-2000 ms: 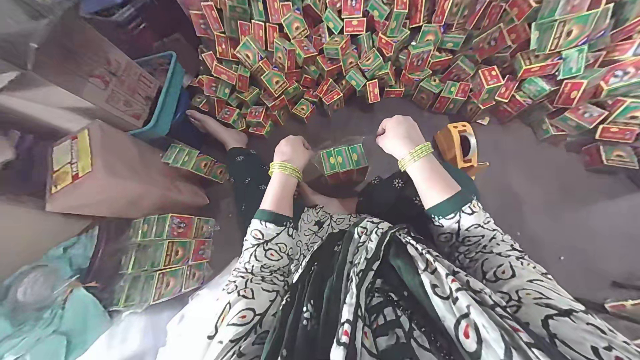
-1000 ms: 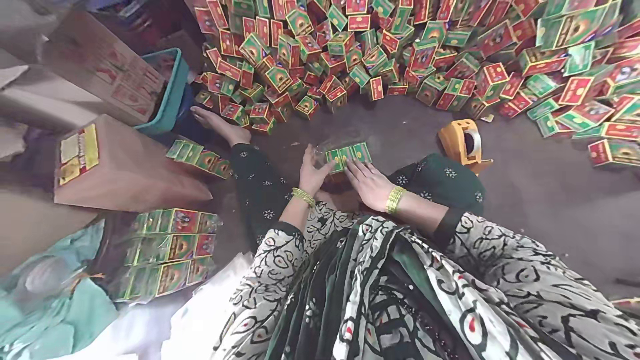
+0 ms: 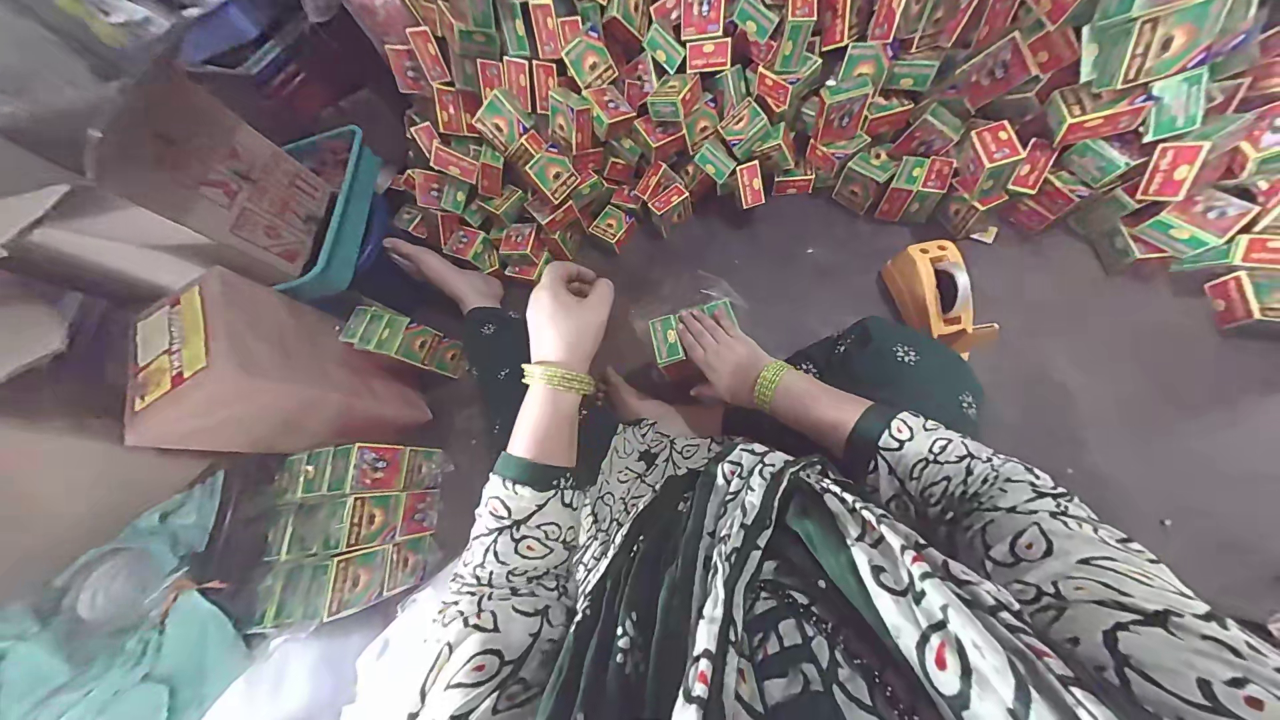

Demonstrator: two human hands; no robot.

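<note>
A row of small green printed boxes (image 3: 667,340) stands on the floor between my legs, with clear plastic film (image 3: 722,288) showing at its far edge. My right hand (image 3: 725,352) lies palm down across the boxes, fingers extended. Up and to the left of them, my left hand (image 3: 570,312) is raised with its fingers curled in; whether it pinches a bit of film cannot be told. An orange tape dispenser (image 3: 915,290) with a roll of tape sits on the floor beyond my right knee.
A large heap of loose red and green boxes (image 3: 700,110) spans the far side. At left are a brown paper-covered carton (image 3: 270,370), a teal crate (image 3: 345,215), a short row of boxes (image 3: 400,338) and stacked film-wrapped packs (image 3: 355,530). Green plastic (image 3: 190,640) lies at lower left.
Both hands were by the boxes a second ago; my left hand has since moved up and away from them, its fingers now curled. My right hand remains on the boxes.
</note>
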